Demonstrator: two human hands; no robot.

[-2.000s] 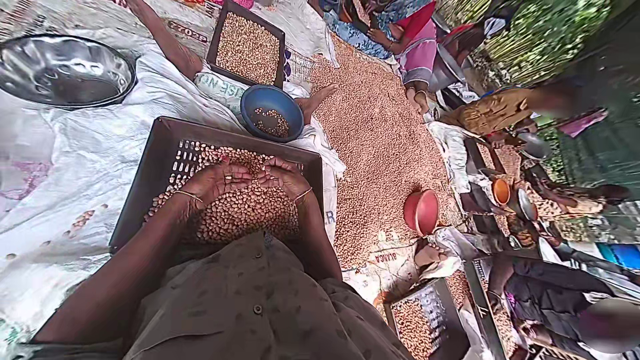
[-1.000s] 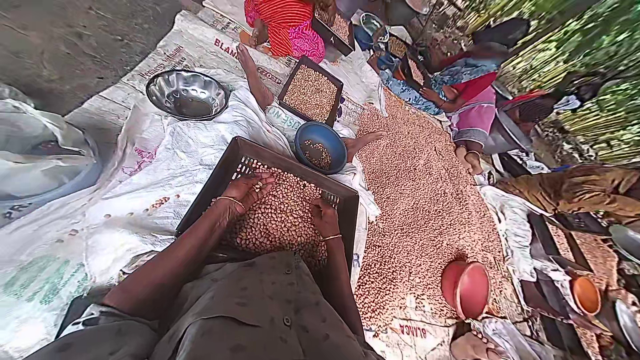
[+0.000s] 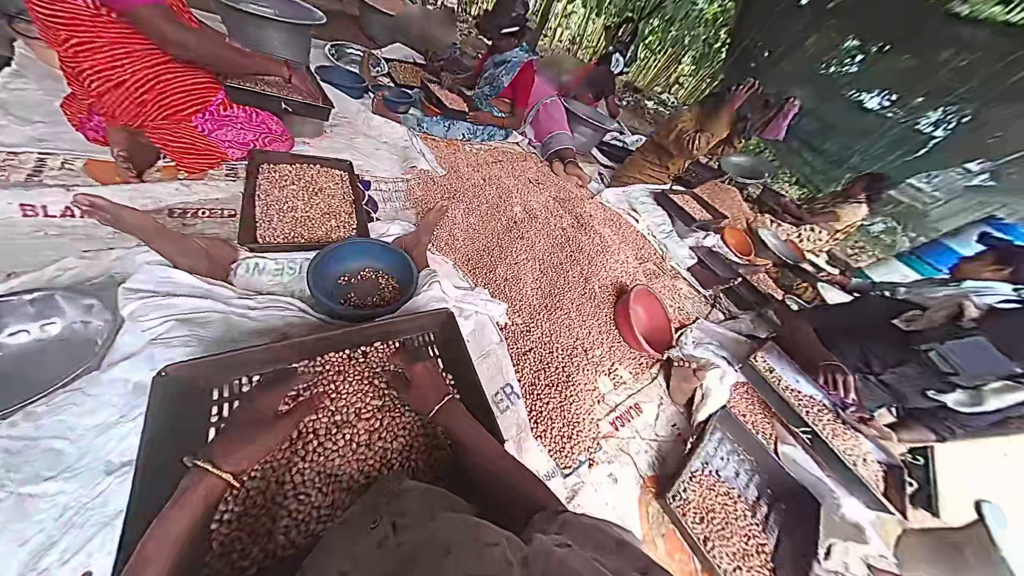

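A dark plastic crate [image 3: 168, 400] with slotted walls lies against my body, partly filled with small brown nuts or seeds [image 3: 352, 424]. My left hand [image 3: 268, 420] rests on them at the left side of the crate, its fingers spread and a bangle at the wrist. Near the far right corner my right hand [image 3: 420, 380] touches them, fingers bent downward; whether it grips any cannot be told. Just beyond the crate's far wall sits a blue bowl [image 3: 324, 276] with a few of the same pieces in its bottom.
A large heap [image 3: 528, 264] of the same pieces spreads ahead, with a red bowl [image 3: 644, 320] at its edge. A second filled tray [image 3: 248, 200] stands past the blue bowl. A metal basin [image 3: 48, 344] is at the left. Several people sit around with trays and bowls.
Two seconds ago my hands were close together over the pieces; now they are apart, at opposite sides of the crate. The view has shifted.
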